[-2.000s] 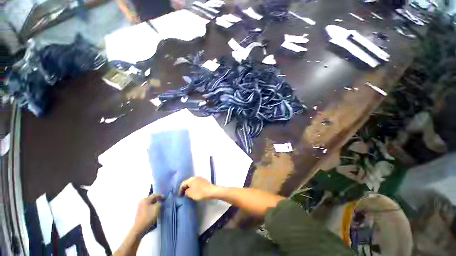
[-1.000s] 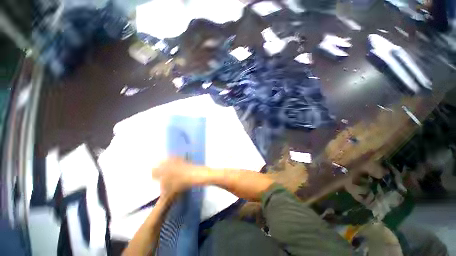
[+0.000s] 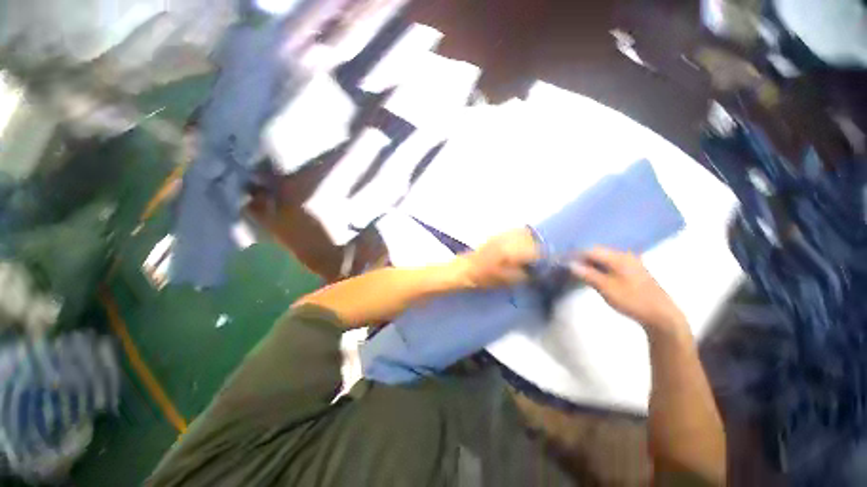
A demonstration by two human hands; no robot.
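A pale blue-grey rolled bundle (image 3: 608,211) lies slantwise over white paper-topped panels (image 3: 665,304). My left hand (image 3: 502,259) comes from the left and is closed at the middle of the roll. My right hand (image 3: 623,283) comes from the lower right, fingers pinched just beside it. A dark fabric tie strip (image 3: 547,278) shows blurred between the hands, at the roll; whether it is knotted cannot be told. The roll's near end reaches my clothing.
Narrow paper-topped panels (image 3: 356,176) lie at the upper left. Another blue-grey bundle (image 3: 209,190) is at the table's left edge, above the green floor (image 3: 181,333) with a yellow line. The dark offcut heap (image 3: 808,238) is blurred at the right.
The view has swung left, bringing the floor and second bundle in. My hands, overlapping a second ago, are now apart on either side of the dark strip. The roll appears slanted.
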